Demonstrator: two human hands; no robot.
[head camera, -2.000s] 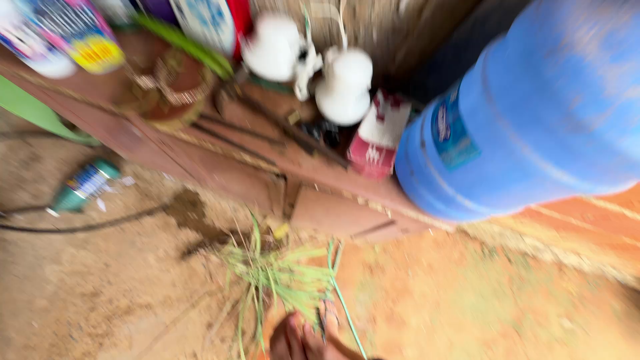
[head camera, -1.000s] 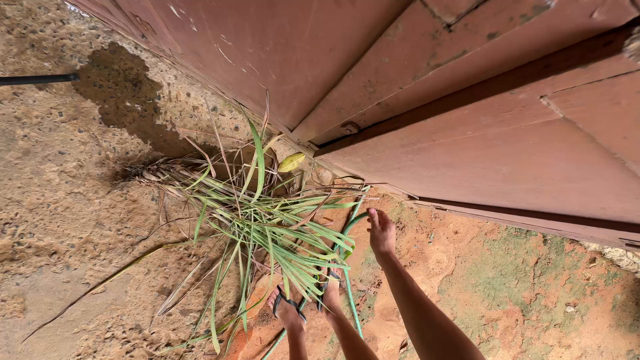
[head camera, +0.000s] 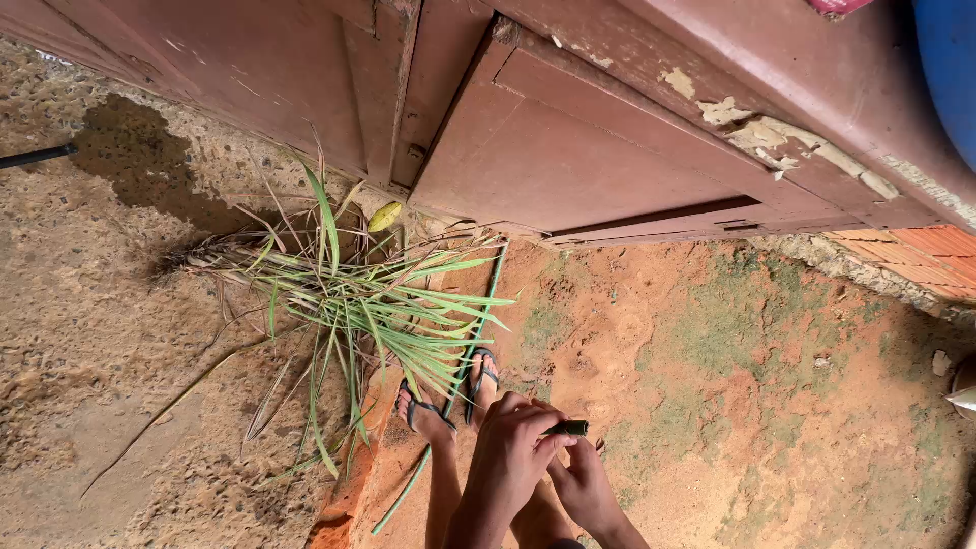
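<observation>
My left hand (head camera: 509, 442) is closed around a short dark green tube, probably a hose end (head camera: 570, 428), whose open mouth points right. My right hand (head camera: 585, 484) is just below and to the right, its thumb and fingers curled against the tube's underside; the rest of the tube is hidden by the hands. Beyond the hands lies a clump of long green and dry grass blades (head camera: 358, 293), roots toward the left. A thin green pole or pipe (head camera: 412, 482) runs on the ground between my feet, partly under the blades.
A reddish-brown painted cabinet (head camera: 595, 152) with peeling paint stands along the far side. Part of a blue container (head camera: 949, 69) shows at upper right. A black tube (head camera: 34, 156) lies by a wet patch at left. Orange hollow bricks (head camera: 926, 255) edge the uneven ground at right.
One hand was stretched out by the cabinet's foot near the green pole a second ago; now both hands are together lower in view, with the dark tube between them. The view has shifted.
</observation>
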